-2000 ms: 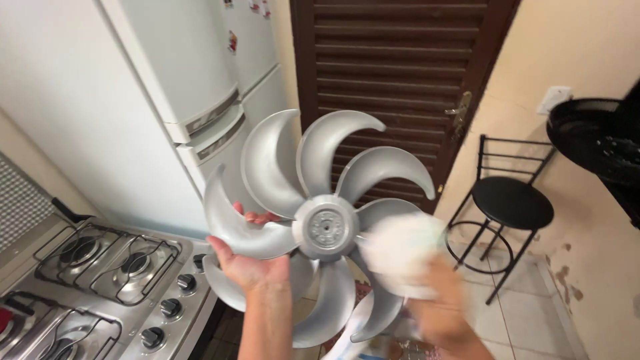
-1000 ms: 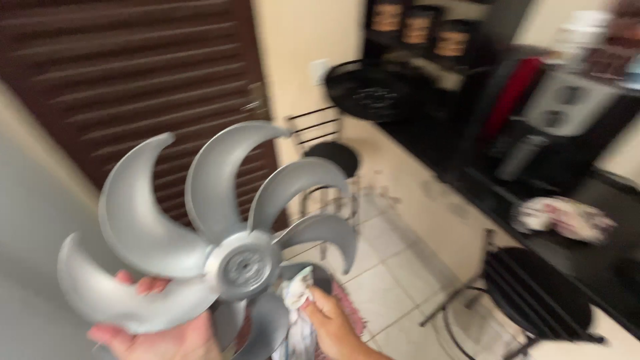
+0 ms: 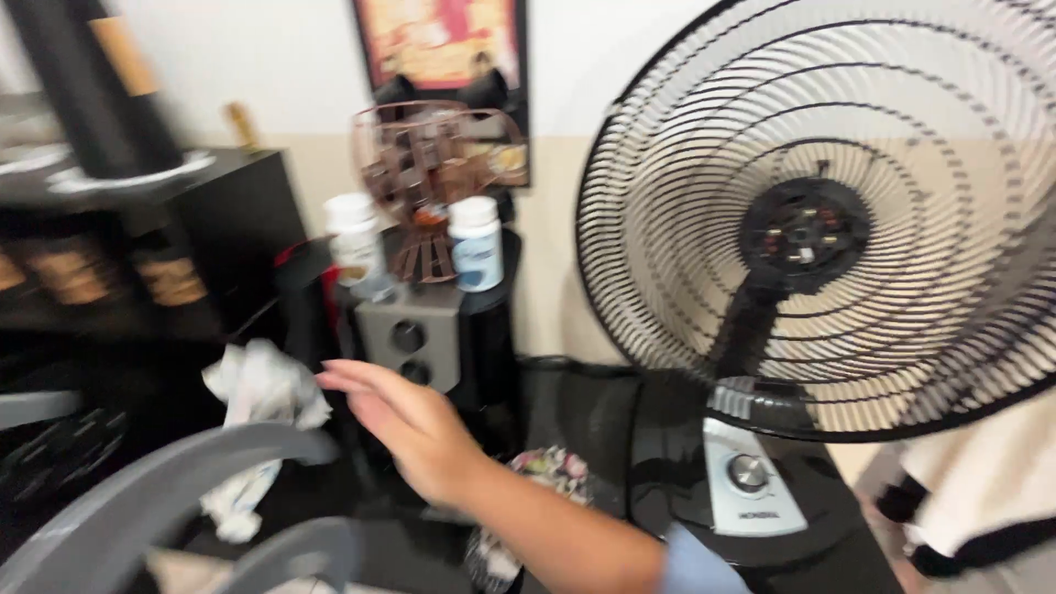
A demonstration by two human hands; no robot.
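My right hand (image 3: 412, 429) is stretched out flat over the dark counter, its fingers apart and holding nothing. Just left of its fingertips is a crumpled white cloth (image 3: 268, 388), blurred, above the dark surface. Grey plastic fan blades (image 3: 173, 487) reach in from the lower left corner. My left hand is out of view, so its hold on them is hidden. On the right stands a black table fan (image 3: 763, 412) with its round wire grille (image 3: 610, 272) and bare motor hub (image 3: 804, 235); a silver control knob is on its base.
Behind my right hand stands an air fryer (image 3: 429, 326) with two white-capped bottles (image 3: 476, 247) and a brown wire basket (image 3: 412, 165) on top. Dark shelving (image 3: 231, 214) with canisters is at the left. A patterned cloth (image 3: 553, 474) lies below my forearm.
The view has swung right to the counter and table fan. My right hand, earlier holding the white cloth, is now empty. The left hand, earlier holding the fan blades, is out of view.
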